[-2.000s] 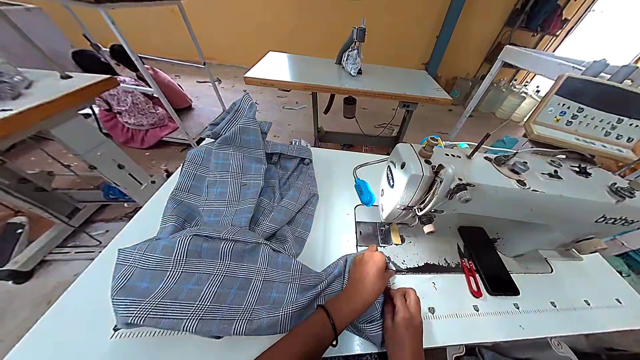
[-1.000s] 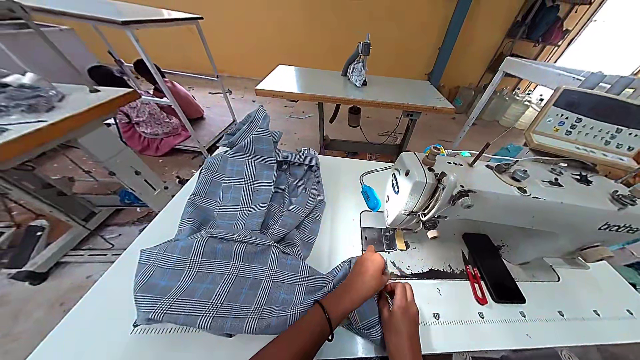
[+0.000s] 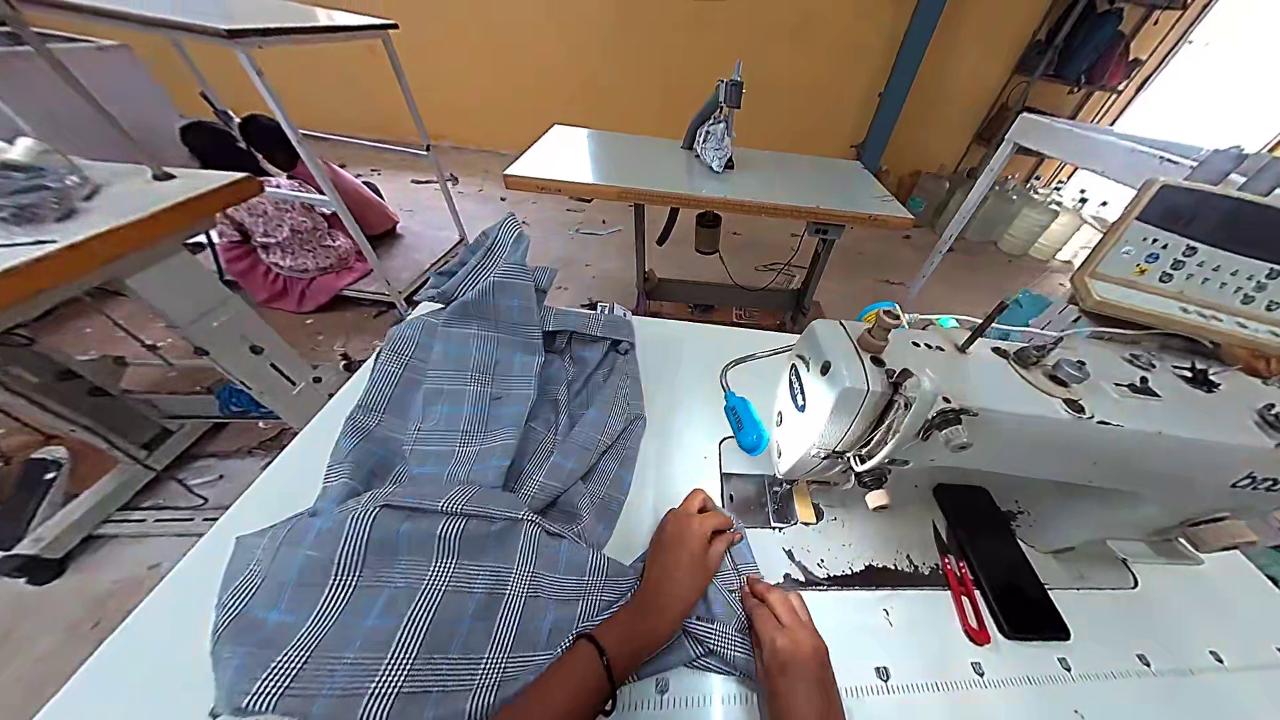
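A grey plaid garment (image 3: pixel 440 520) with blue lines lies spread over the white sewing table, left of a Brother industrial sewing machine (image 3: pixel 840 400). My left hand (image 3: pixel 690 550), with a dark band at its wrist, pinches the garment's narrow edge just left of and below the needle plate (image 3: pixel 757 500). Close beside it, my right hand (image 3: pixel 785 630) holds the same edge nearer the table's front. The cloth between the hands is clear of the presser foot. Red-handled thread snips (image 3: pixel 962 590) and a black phone (image 3: pixel 1000 565) lie under the machine arm, right of my hands.
A blue lamp (image 3: pixel 745 423) on a bent metal arm hangs left of the machine head. The control panel (image 3: pixel 1185 260) stands at the right. Beyond is another sewing table (image 3: pixel 700 175). At the left, people (image 3: pixel 290 220) sit low near a metal-framed table (image 3: pixel 215 20).
My hands have drawn slightly apart along the garment's edge, and my left hand's fingers now pinch it from above. The view has shifted somewhat.
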